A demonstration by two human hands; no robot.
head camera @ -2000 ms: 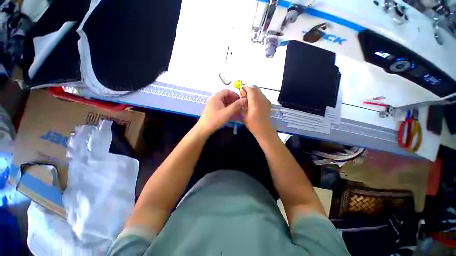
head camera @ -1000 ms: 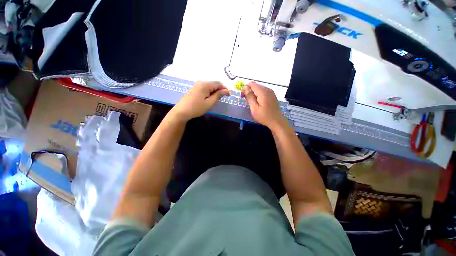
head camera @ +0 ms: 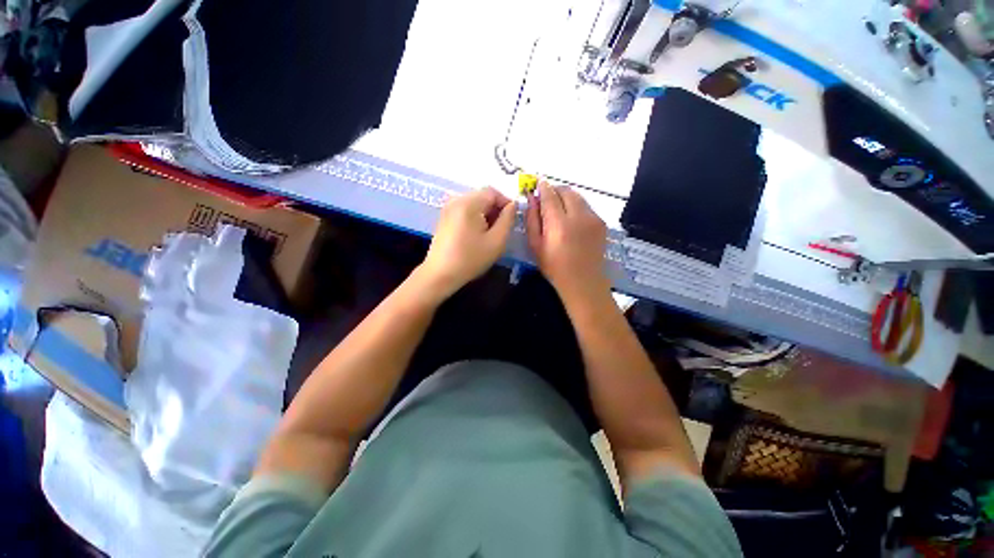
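Note:
A small bright yellow scrap (head camera: 528, 183) shows at the fingertips of my right hand (head camera: 567, 232), which pinches it at the front edge of the machine bed. My left hand (head camera: 472, 234) is just left of it, thumb and index fingertip together; whether it holds a thread or anything thin is too small to tell. A stack of black cut pieces (head camera: 694, 174) with white undersides lies right of my hands. Large black garment panels (head camera: 294, 76) with white backs lie at the upper left.
The presser foot (head camera: 594, 68) is up behind my hands. The white machine head (head camera: 779, 65) and control panel (head camera: 899, 174) are at the upper right. Red-orange-handled snips (head camera: 896, 325) lie at the bed's right end. A carton (head camera: 82, 234) with silvery cloth (head camera: 207, 371) is below left.
My left hand first moved left, away from my right hand, and is now back close beside it. The yellow scrap stays at my right fingertips. The camera view has shifted slightly.

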